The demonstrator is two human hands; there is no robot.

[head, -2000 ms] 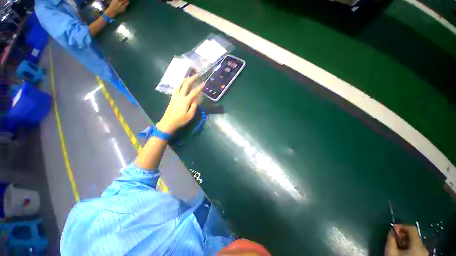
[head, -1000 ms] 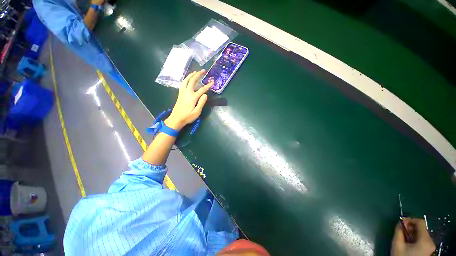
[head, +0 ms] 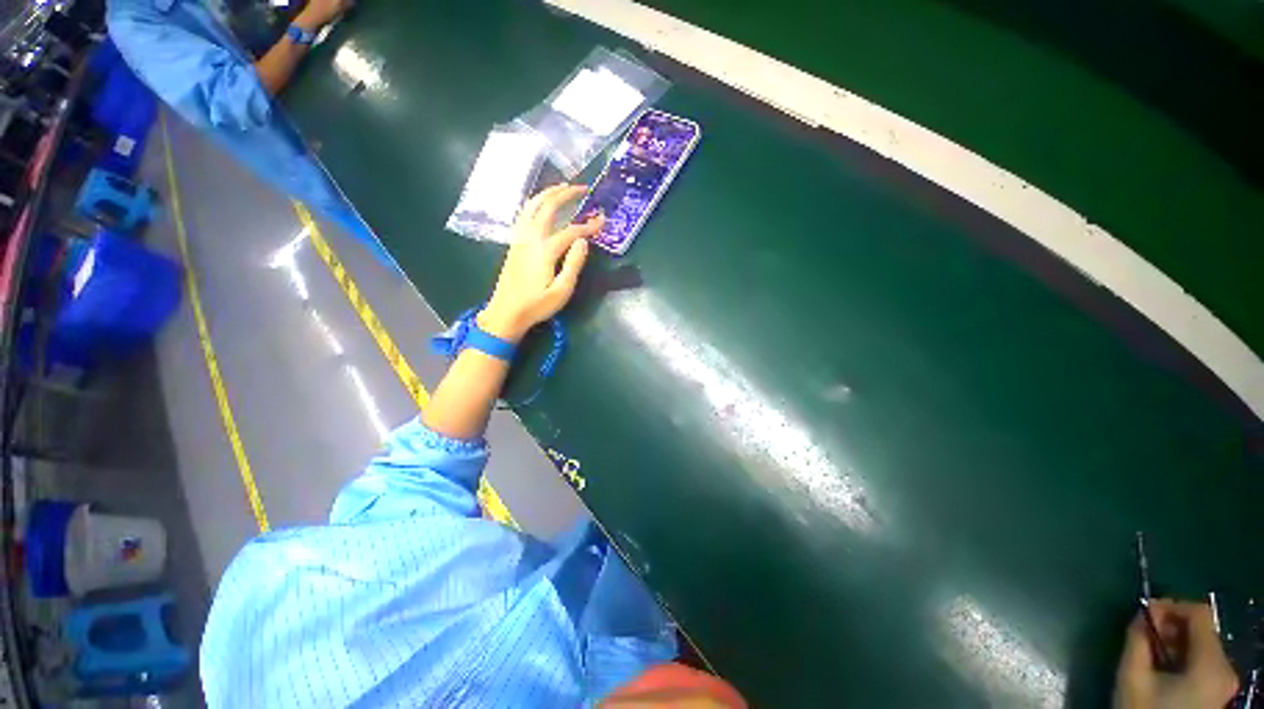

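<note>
A smartphone (head: pixel 639 183) with a pale edge and a lit purple screen lies on the dark green bench. My left hand (head: pixel 542 266), with a blue strap at the wrist, has a fingertip on or just over the phone's near end; it grips nothing. My right hand (head: pixel 1175 657) is at the lower right, partly cut off by the bottom edge. It holds a thin dark pen-length tool (head: pixel 1145 582), tip pointing away; whether it is tweezers I cannot tell.
Clear plastic bags with white contents (head: pixel 501 177) lie left of the phone. Small pale bits (head: pixel 567 471) lie at the bench's near edge, small strips (head: pixel 1252 648) by my right hand. Another person's blue sleeve (head: pixel 198 67) is at the upper left. A white edge strip (head: pixel 957 186) runs beyond.
My left hand has come to the phone's near end. The phone screen has changed from dark with icons to a purple picture. The right hand still holds the tool.
</note>
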